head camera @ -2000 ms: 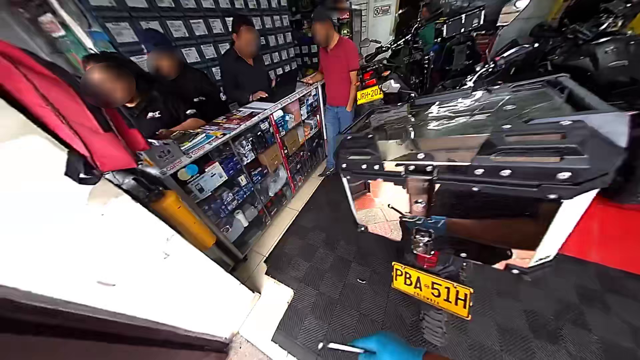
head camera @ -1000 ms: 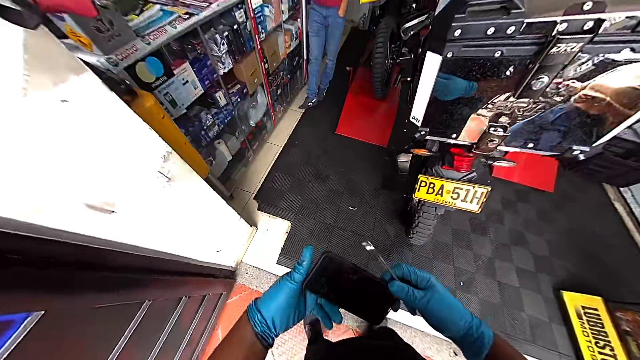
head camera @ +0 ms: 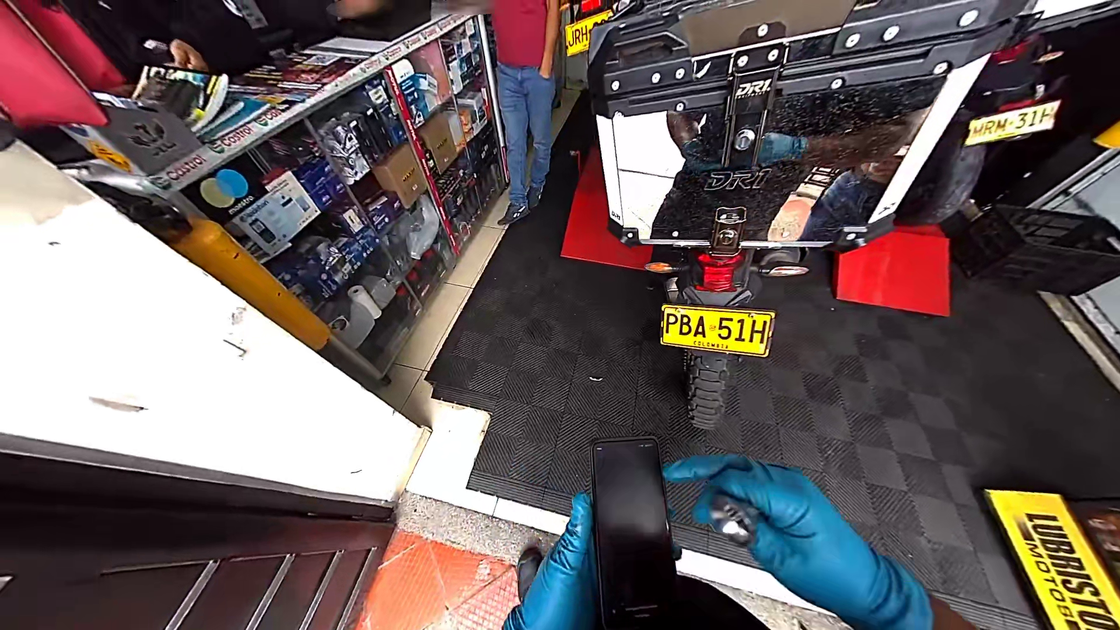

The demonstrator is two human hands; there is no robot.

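Observation:
My left hand (head camera: 560, 573), in a blue glove, holds a smartphone (head camera: 632, 534) upright with its dark screen towards me. Just right of the phone, my right hand (head camera: 792, 529), gloved too, grips a small shiny metal part (head camera: 733, 520) between thumb and fingers; blur hides what it is. The index finger points at the phone's right edge, and I cannot tell whether it touches. Beyond both hands stands a motorcycle, its rear tire (head camera: 707, 389) on the mat below a yellow licence plate (head camera: 717, 330). Above is a black and silver top case (head camera: 752, 166).
A glass display counter (head camera: 350, 184) with boxed goods runs along the left, with a person in jeans (head camera: 528, 114) at its far end. A yellow post (head camera: 249, 280) stands by a white wall (head camera: 175, 376). Red ramps (head camera: 892, 271), a black crate (head camera: 1041, 249) and a yellow sign (head camera: 1046, 560) are to the right.
The phone has turned from sideways to upright in my left hand. My right hand held a thin tool with a bright tip; now a small shiny metal part shows in its fingers.

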